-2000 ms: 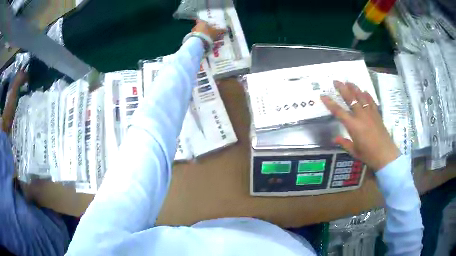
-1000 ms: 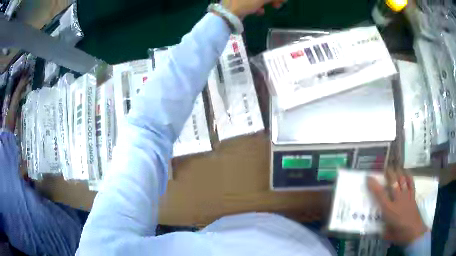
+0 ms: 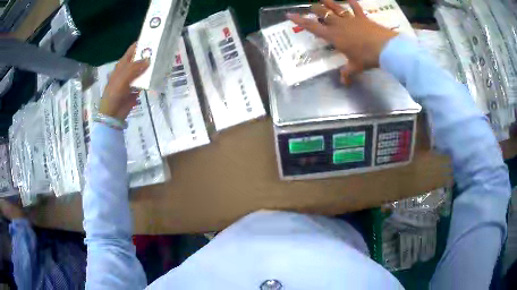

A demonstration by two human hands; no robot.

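Note:
My left hand holds a bagged white carton by its lower end, above the row of waiting cartons. My right hand lies with fingers spread on another bagged carton, on the silver scale pan. The carton lies slantwise at the pan's far side, partly hidden by the hand. The weighing scale shows three green displays; their digits are unreadable. Two flat cartons lie left of the scale.
Brown cardboard bench cover. Stacked bagged cartons stand at right. A green crate below the bench holds bagged packs. The dark green conveyor runs beyond the bench. Another person's hand and sleeve show at left.
My left hand came back from the conveyor to the left with a carton. My right hand released its carton near the crate and moved onto the carton on the pan.

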